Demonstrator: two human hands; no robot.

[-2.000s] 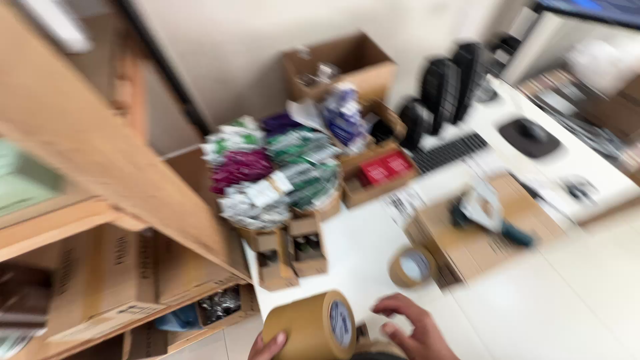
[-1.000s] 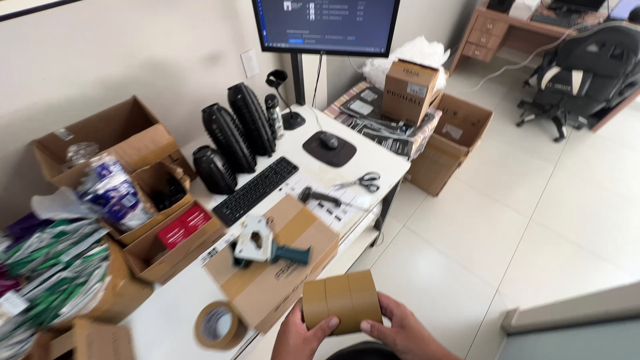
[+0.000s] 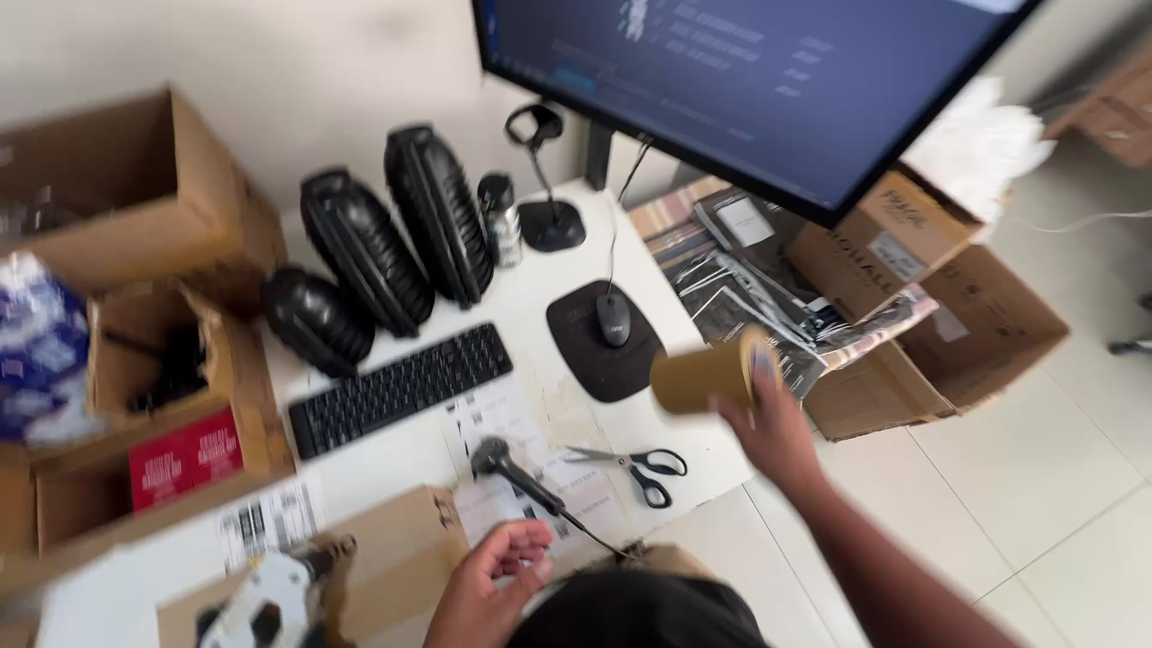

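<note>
My right hand (image 3: 774, 427) grips a stack of brown packing tape rolls (image 3: 706, 376) by one end, held over the desk's right edge beside the black mouse pad (image 3: 585, 364). Fingers slightly curled, my left hand (image 3: 504, 576) holds nothing, just below the handheld barcode scanner (image 3: 517, 472). Scissors (image 3: 639, 466) with black handles lie between the hands on printed labels. At the lower left, a tape gun (image 3: 270, 598) rests on a flat cardboard box (image 3: 396, 558). The tape rolls are blurred.
A keyboard (image 3: 405, 387), black ribbed objects (image 3: 360, 252) and a monitor (image 3: 756, 81) occupy the white desk. Open cardboard boxes (image 3: 207, 189) stand on the left. Right of the desk are a printed carton (image 3: 886, 238) and an open box (image 3: 999, 315) near the tiled floor.
The tape rolls were between both hands a second ago; now only my right hand holds them, farther right over the desk edge. My left hand has let go. The view has moved closer to the desk.
</note>
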